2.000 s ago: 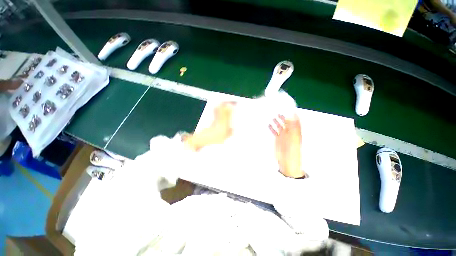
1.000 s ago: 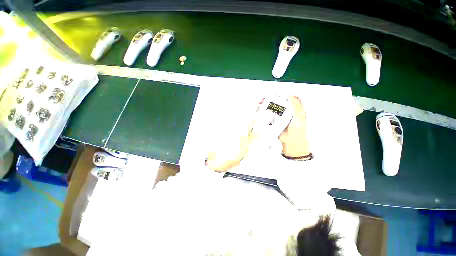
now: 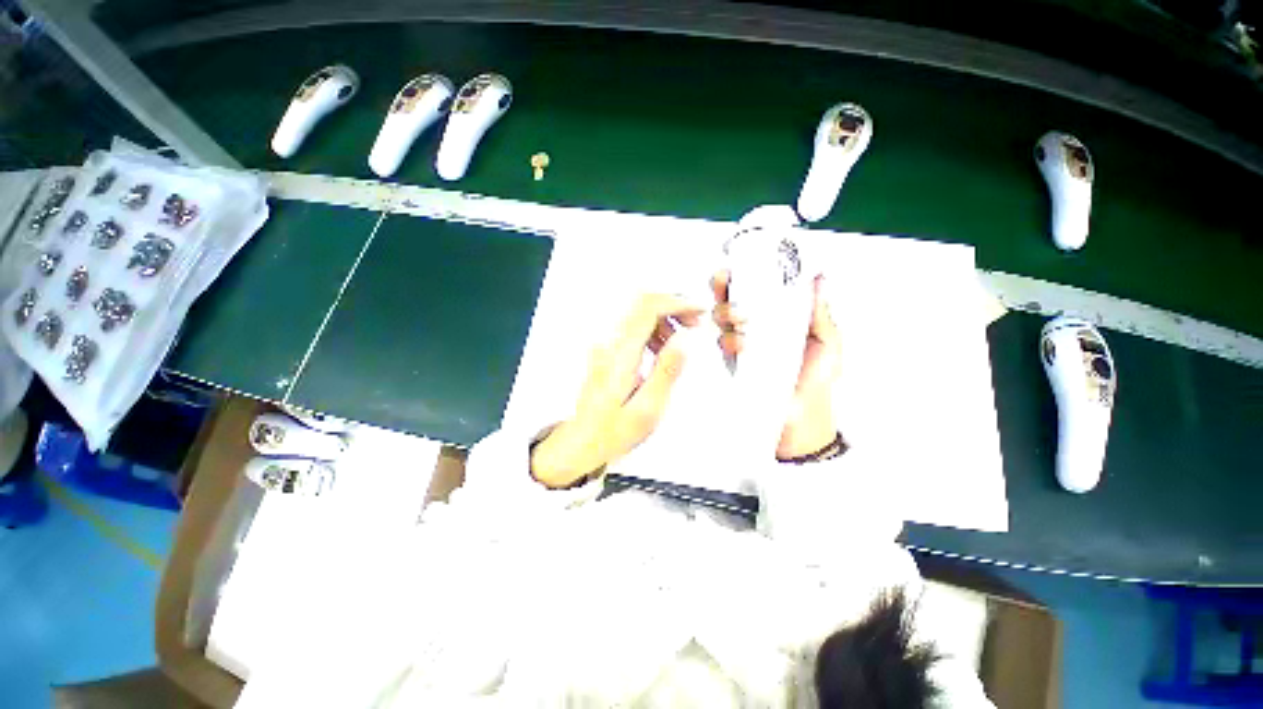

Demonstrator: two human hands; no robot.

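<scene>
A white handheld device (image 3: 769,298) stands over the white mat (image 3: 914,416), its rounded head towards the belt and its dark face details facing up. My right hand (image 3: 810,363) is closed around it, fingertips showing on its left side. My left hand (image 3: 623,388) is just left of the device, apart from it, fingers spread and slightly curled, with nothing seen in it. The lower part of the device blends into the bright mat and sleeve, so its end cannot be told.
Several devices lie on the green conveyor belt (image 3: 623,146), with small yellow pieces (image 3: 540,166). Another device (image 3: 1079,402) lies right of the mat. A translucent bag of metallic parts (image 3: 104,277) is at left. An open carton (image 3: 187,554) holding devices (image 3: 294,436) is at lower left.
My left hand has let go of the device and moved left. The device has turned more upright in my right hand, and its lit display no longer shows clearly. The yellow glare at left is gone.
</scene>
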